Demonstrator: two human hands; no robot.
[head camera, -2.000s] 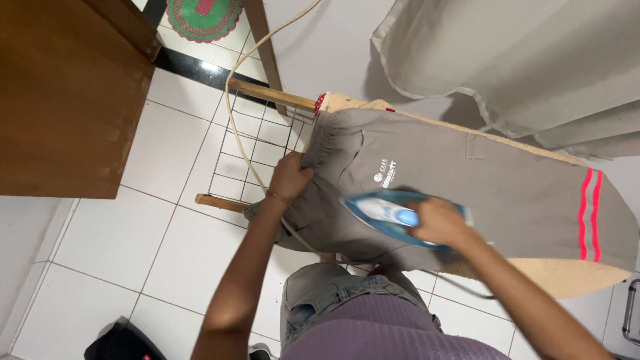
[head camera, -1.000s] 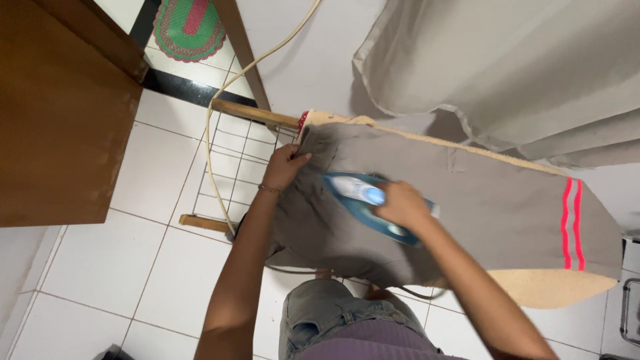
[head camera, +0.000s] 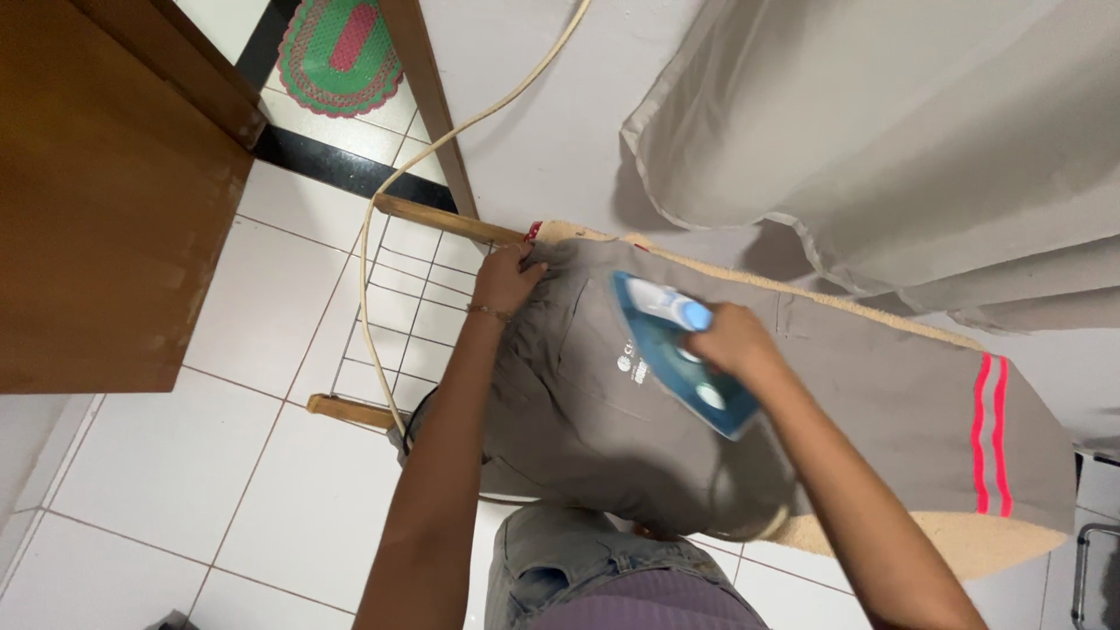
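My right hand is closed round the handle of a blue and white clothes iron, whose tip points up and left over the garment. Grey trousers or a similar garment, with an elastic waist, printed white marks and two pink stripes, lie along a padded ironing board. At the gathered waistband, my left hand pinches the cloth near the board's upper left corner. The iron's soleplate is hidden, so its contact with the cloth cannot be told.
A wire rack with wooden legs extends left from the board. A pale cord loops across it. Grey curtains hang beside the far edge. The brown wooden door stands at left, near a green and pink crocheted rug.
The iron has moved up along the garment, toward the board's far edge, and its tip is turned more upward. My left hand still holds the waistband, now nearer the upper corner.
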